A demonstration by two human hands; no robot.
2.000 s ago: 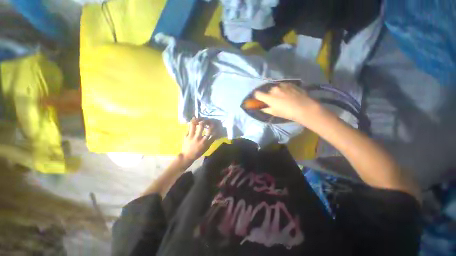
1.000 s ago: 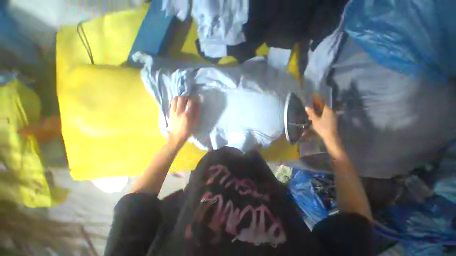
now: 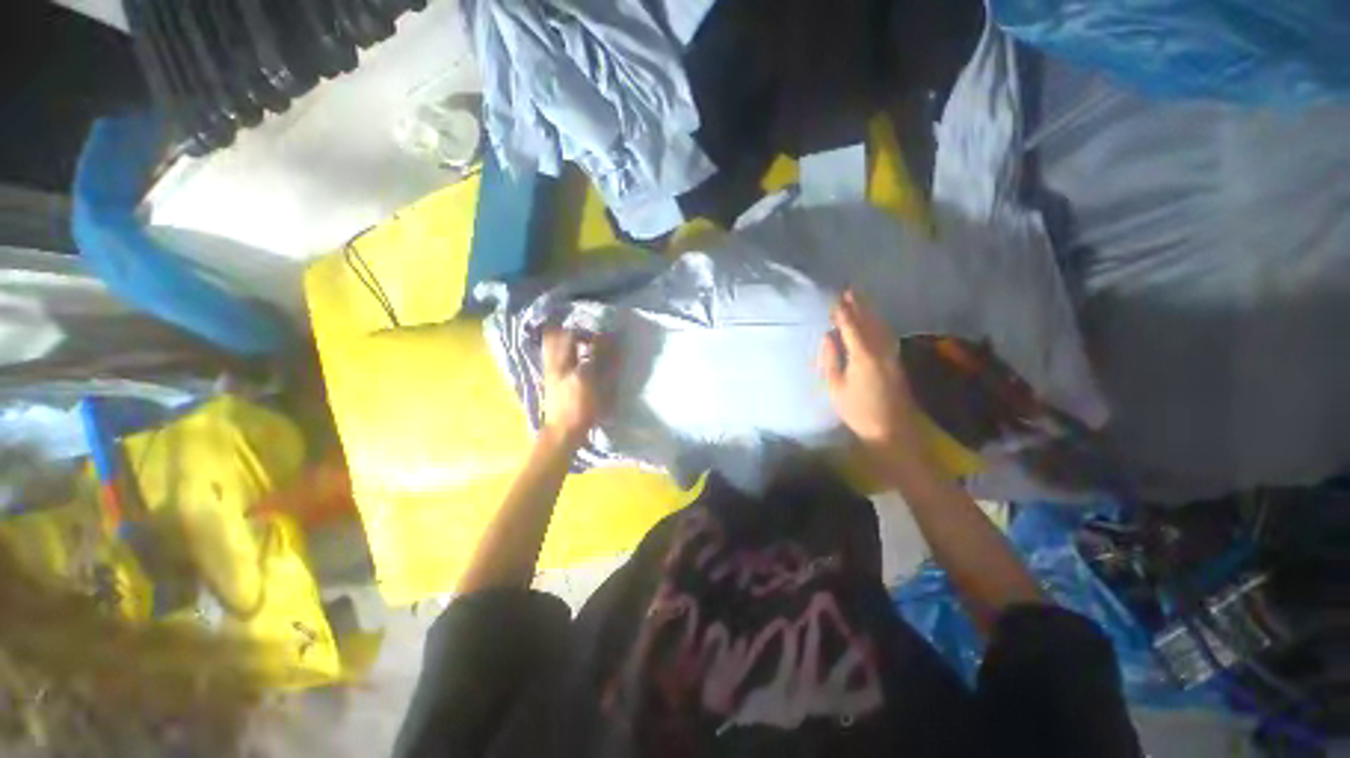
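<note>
A pale blue garment [image 3: 726, 370] lies over the raised board above the yellow pressing pad [image 3: 422, 444], bright with glare in its middle and crumpled at its left end. My left hand [image 3: 572, 378] is shut on the crumpled cloth at that end. My right hand [image 3: 866, 363] is at the garment's right end, fingers at the cloth; whether it grips is unclear. The steam iron [image 3: 970, 385], dark with an orange part, rests just right of my right hand, not held.
Pale blue garments [image 3: 592, 111] and dark cloth [image 3: 814, 74] lie at the far edge, beside a blue board [image 3: 504, 222]. A grey bundle [image 3: 1199, 296] is at the right. Blue plastic [image 3: 1066, 578] is at the lower right, yellow cloth [image 3: 222, 504] at the left.
My right hand has let go of the iron and moved to the garment's right end. My left hand stays at the crumpled end. The view has shifted, showing more at the far left.
</note>
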